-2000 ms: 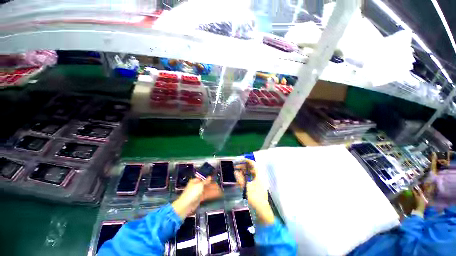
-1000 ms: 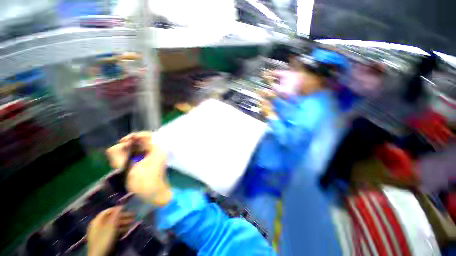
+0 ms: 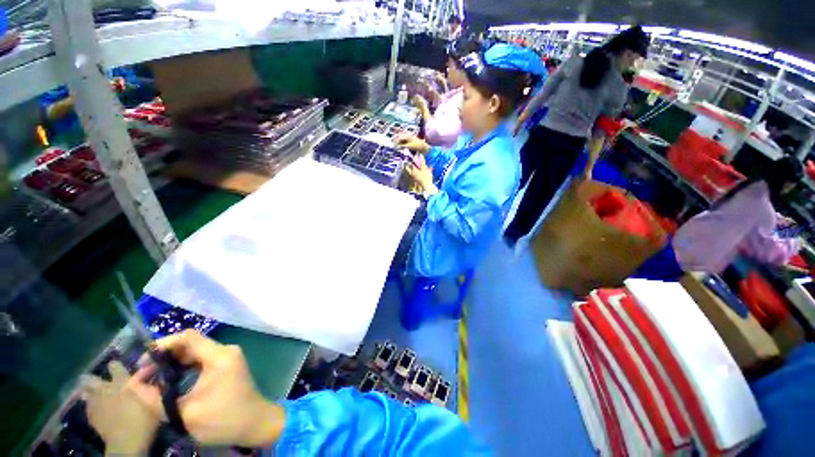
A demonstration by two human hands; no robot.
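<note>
My right hand [image 3: 219,388], in a blue sleeve at the lower left, is shut on scissors [image 3: 134,312] with black handles and blades pointing up. My left hand [image 3: 112,412] is blurred at the lower left edge, close beside my right hand; whether it holds something cannot be told. Dark units below the hands are blurred and partly hidden. A blue parts bin [image 3: 161,312] with small dark and silver bits lies just beyond the scissors. A white foam sheet [image 3: 295,241] lies to the right of the bin.
A shelf post [image 3: 116,143] stands at left. Stacked trays [image 3: 268,134] lie behind the foam. A worker in blue [image 3: 478,196] sits beyond it. Small gold-and-dark units [image 3: 411,373] lie below the bench edge. A cardboard box [image 3: 585,236] and red-and-white stacks [image 3: 634,366] stand at right.
The view has swung right, from the tray of pink-rimmed units to the foam, the neighbouring worker and the aisle. The hands now appear at lower left. The small dark unit seen in my left hand earlier is not discernible.
</note>
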